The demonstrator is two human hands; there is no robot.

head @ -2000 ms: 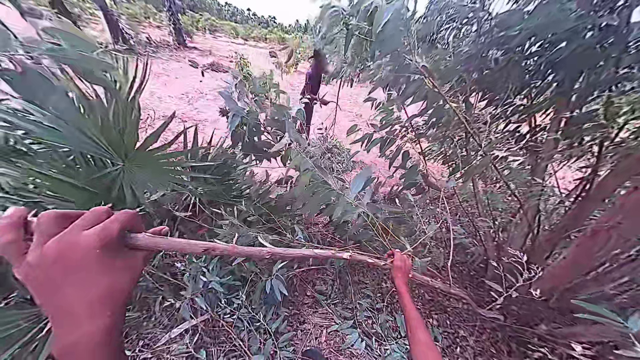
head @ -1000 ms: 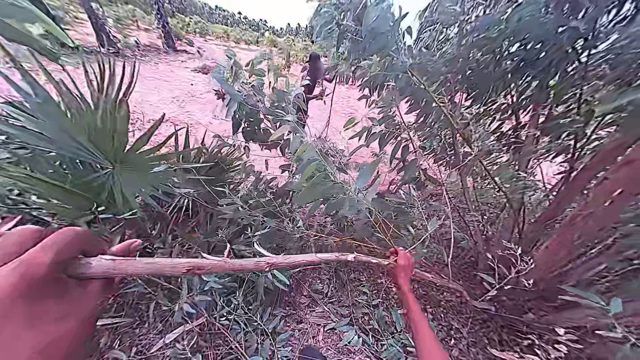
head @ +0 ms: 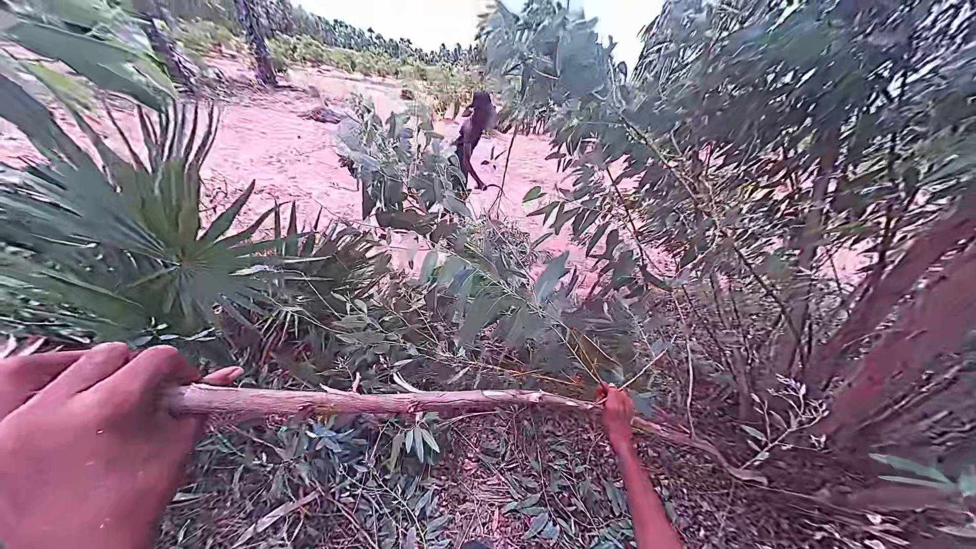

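A long, slightly crooked wooden branch (head: 366, 402) lies roughly level across the lower part of the view. My left hand (head: 95, 442), large and near the camera, is closed around its thick left end. Farther along, my right hand (head: 616, 412) grips the branch where it narrows, with thin leafy twigs (head: 587, 358) beside the fingers. Past that hand the thin end of the branch slopes down to the right among dry litter. Part of my left hand runs out of the view at the left edge.
A fan palm (head: 183, 259) stands at the left. Leafy shrubs (head: 488, 305) rise just beyond the branch, and thick reddish trunks (head: 907, 320) lean at the right. Fallen leaves (head: 534, 488) cover the ground below. Another person (head: 474, 137) stands farther off on bare pinkish ground (head: 282, 160).
My left hand, with the thick end of the branch, has moved lower and toward the left edge. The branch now lies more nearly level. My right hand still grips it.
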